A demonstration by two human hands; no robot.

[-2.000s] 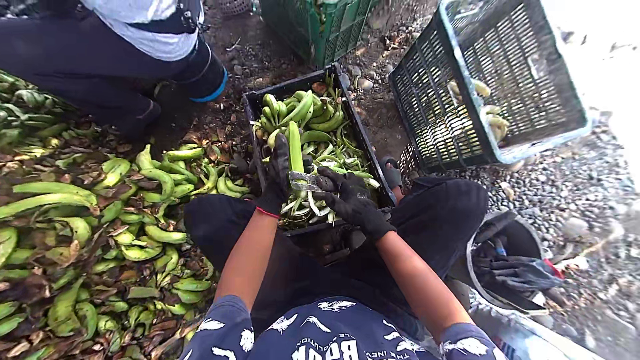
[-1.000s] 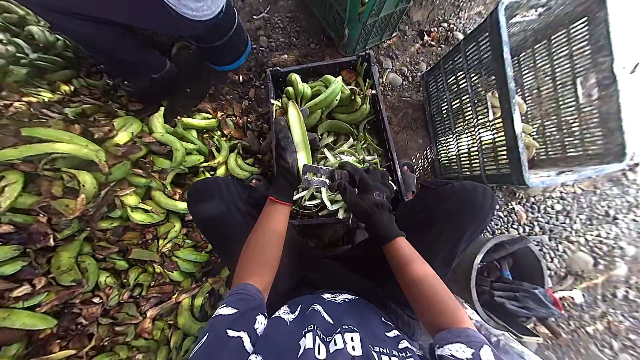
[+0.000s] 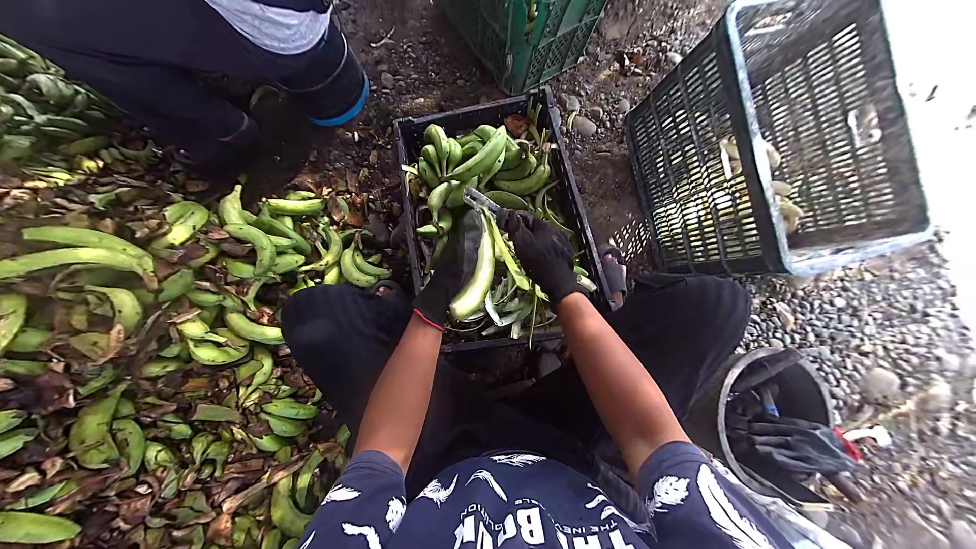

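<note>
My left hand (image 3: 454, 268), in a black glove, is closed around a partly peeled green plantain (image 3: 479, 278) above a black plastic crate (image 3: 581, 202). My right hand (image 3: 540, 248), also in a black glove, grips a metal-bladed peeling tool (image 3: 481, 203) at the upper end of the plantain. A strip of green peel (image 3: 509, 258) hangs between the two hands. Unpeeled green plantains (image 3: 480, 156) fill the far part of the crate, and loose peel strips (image 3: 509, 311) lie in its near part, below my hands. The tool's handle is hidden in my right glove.
Green plantains (image 3: 99, 244) and peels cover the ground at left. A person in dark trousers (image 3: 175, 69) is at upper left. A green crate (image 3: 526, 46) stands beyond. At right are a tilted dark crate (image 3: 701, 168) with pale pieces inside and a bucket (image 3: 732, 427) holding dark gloves.
The tool and my right hand have moved up to the far end of the plantain. The plantain now points downward toward me, and a peel strip hangs beside it.
</note>
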